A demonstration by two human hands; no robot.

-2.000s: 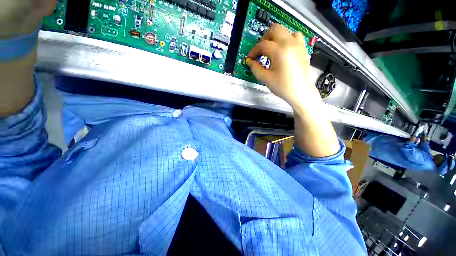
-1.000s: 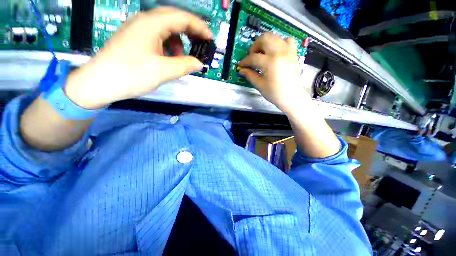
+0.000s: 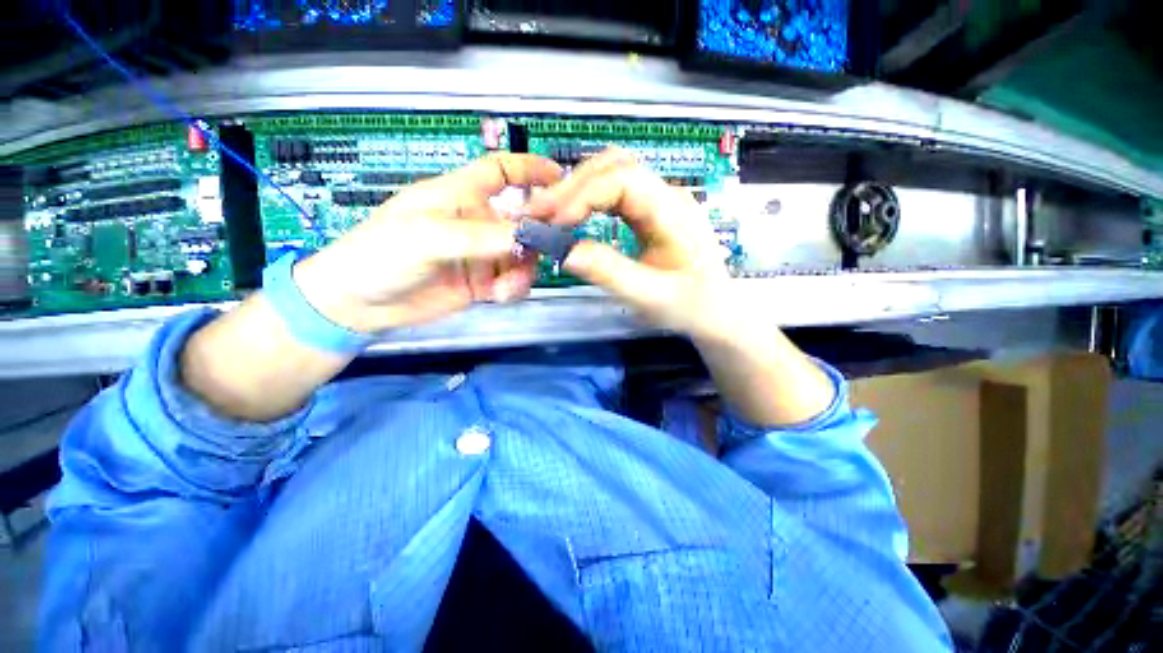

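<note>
My left hand (image 3: 415, 249), with a light blue strap (image 3: 306, 306) on its wrist, and my right hand (image 3: 650, 242) meet over the conveyor. A small dark grey component (image 3: 548, 239) is between their fingertips, with thin light pins at its left end. Fingers of both hands touch it. A green circuit board (image 3: 287, 204) lies under my left hand, partly covered. Another board (image 3: 695, 160) lies under my right hand, mostly hidden. A third board (image 3: 115, 242) lies at the left. Small red parts show at the boards' far edges.
Long silver rails (image 3: 842, 300) run before and behind the boards. A black wheel (image 3: 866, 217) sits between the rails at the right. Dark bins with blue components (image 3: 772, 35) stand beyond the far rail. A cardboard box (image 3: 925, 447) stands below right. A thin blue cord crosses upper left.
The view has turned and shows more of the line and bins. My right hand has left the right board's near part and met my left hand at a dark component.
</note>
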